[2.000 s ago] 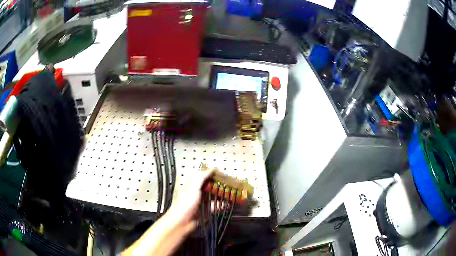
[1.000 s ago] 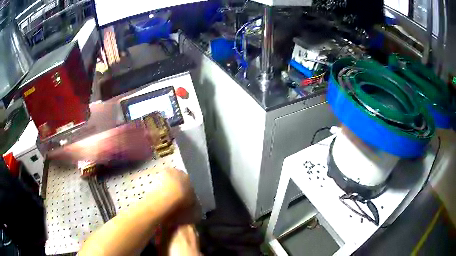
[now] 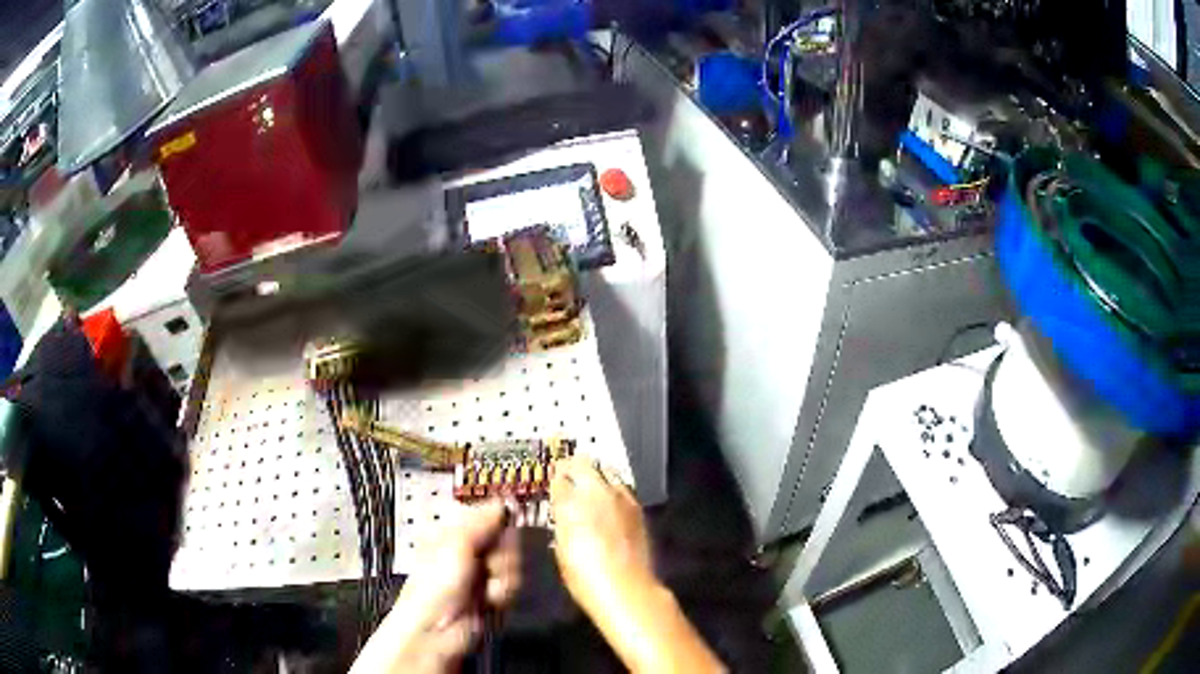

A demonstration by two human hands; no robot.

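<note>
The near brass-yellow cable fixture [image 3: 507, 474] lies near the front edge of the perforated plate, its row of slots facing me and a yellow bar sticking out to its left. My left hand [image 3: 448, 573] is curled just below the slots, on dark cables that are mostly hidden and blurred. My right hand [image 3: 603, 533] has its fingers around the fixture's right end. Whether each slot holds a cable end is too small to tell.
A second cable fixture [image 3: 332, 362] sits at the rear left, its black cables [image 3: 373, 514] hanging over the front edge of the perforated plate [image 3: 250, 487]. Spare fixtures [image 3: 540, 290] are stacked by the control panel [image 3: 533, 217]. A dark blurred machine part covers the plate's rear.
The view has swung right, then partly back left. My left hand held the fixture up at first; it now lies on the plate, with both hands at it.
</note>
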